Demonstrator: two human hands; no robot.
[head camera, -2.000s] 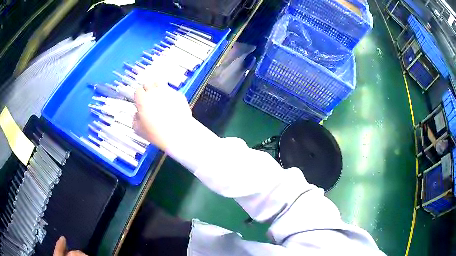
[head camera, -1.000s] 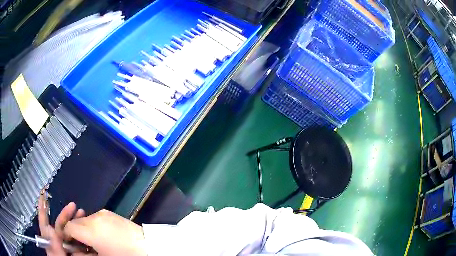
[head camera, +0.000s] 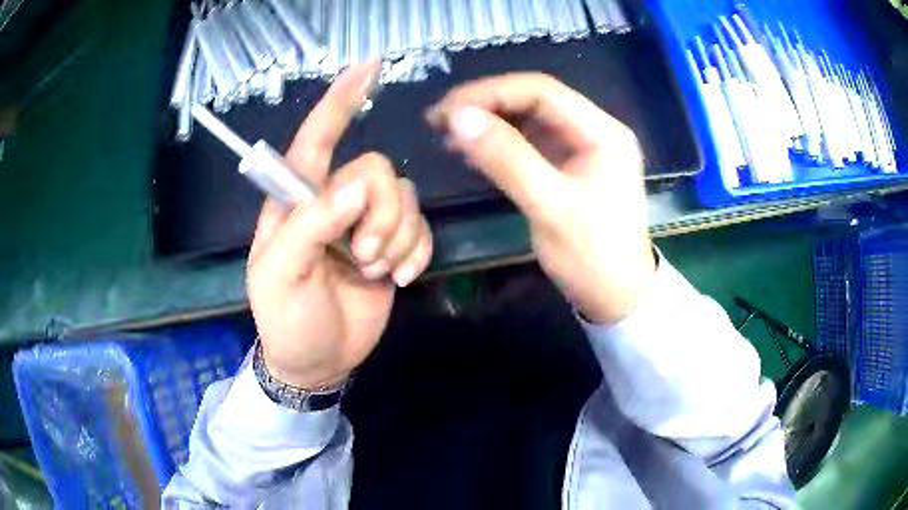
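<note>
My left hand holds one silvery stepped shaft between thumb and curled fingers, its index finger stretched out. The thin stem points up and left, past a wider pale collar. My right hand is raised to the right, thumb and index fingertips close together and blurred; I cannot tell whether something small is between them. Both hands are above the black tray, where silvery shafts lie side by side along the far part.
A blue tray with bright, overexposed shafts stands right of the black tray. Blue crates are below bench level at left and right; the left one has clear film and something brown. A round black stool is at lower right.
The view has swung left and down to the black tray. My right hand has left the blue tray and come back beside my left. My left hand now shows fully with the shaft.
</note>
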